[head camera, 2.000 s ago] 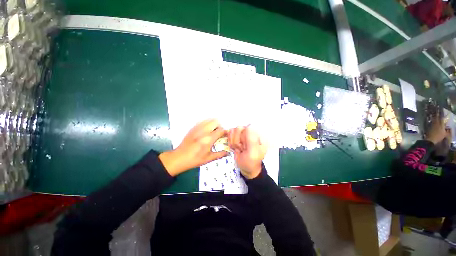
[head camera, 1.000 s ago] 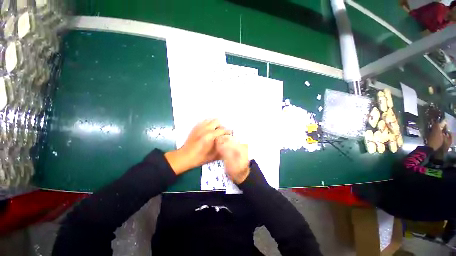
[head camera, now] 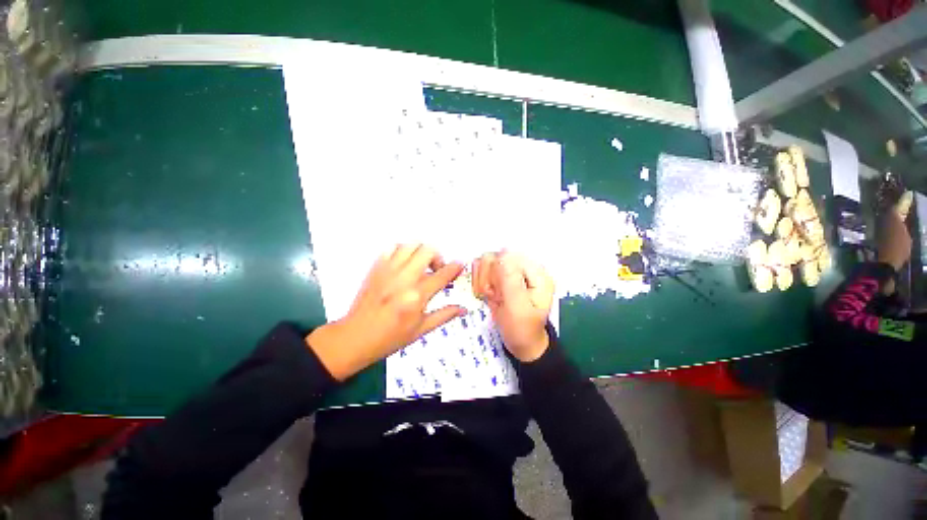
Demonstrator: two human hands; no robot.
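Note:
My left hand [head camera: 391, 310] is over the marked sheets, thumb and index finger spread, with nothing clearly seen between them. My right hand [head camera: 516, 297] is just right of it, fingers curled; a tiny pale thing may be at its fingertips, too small and bright to tell. A white sheet with rows of blue marks [head camera: 447, 364] lies under both hands. More marked sheets [head camera: 447, 147] overlap beyond it, on plain white paper [head camera: 330, 152].
Clear blister trays [head camera: 25, 203] stand at the left edge. Right of the sheets lie white scraps [head camera: 595, 244], a yellow-and-black tool [head camera: 631, 259], bubble wrap [head camera: 703, 213] and cream housings [head camera: 788, 229]. A metal post [head camera: 712, 81] rises behind. Another person's sleeve [head camera: 864, 315] is at right.
My hands were together a second ago and are now slightly apart. The left thumb and index finger have spread, uncovering more of the blue-marked sheet. The view has shifted a little.

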